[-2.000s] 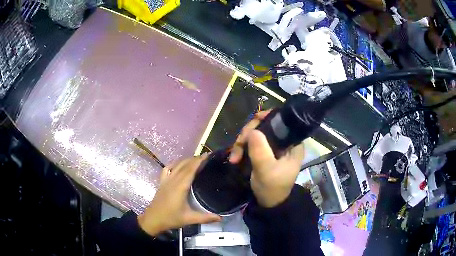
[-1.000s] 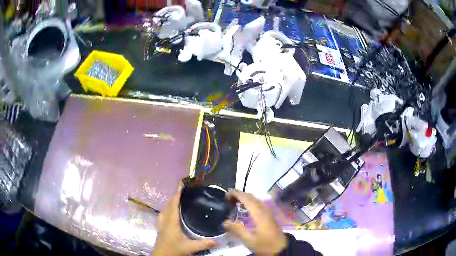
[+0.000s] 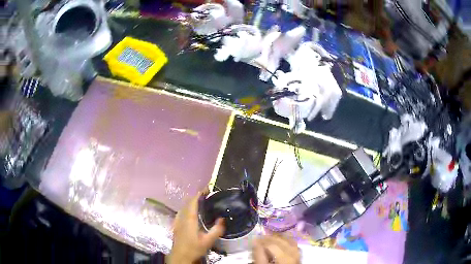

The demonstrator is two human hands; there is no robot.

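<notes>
A white housing with a glossy black shell (image 3: 230, 212) in its round opening is low in the centre of the view. My left hand (image 3: 191, 232) is around its left side, with the thumb over the black face. My right hand (image 3: 276, 250) is at its lower right, fingers curled, blurred and cut off by the bottom edge; whether it holds anything cannot be told. Thin leads (image 3: 279, 211) run out from the unit's right side. The black electric screwdriver (image 3: 335, 198) is to the right, over the grey-silver screw feeder (image 3: 364, 165).
A yellow parts bin (image 3: 136, 61) with silver screws stands at the back left, beside a bagged white housing (image 3: 77, 44). White bodies with wires (image 3: 310, 85) lie along the back. More white pieces (image 3: 441, 167) are at far right. A pink-brown mat (image 3: 139, 139) covers the left.
The right hand let go of the screwdriver, which moved right to over the feeder. Since the last earlier frame, the right hand moved down from the black face. The camera view has shifted and tilted.
</notes>
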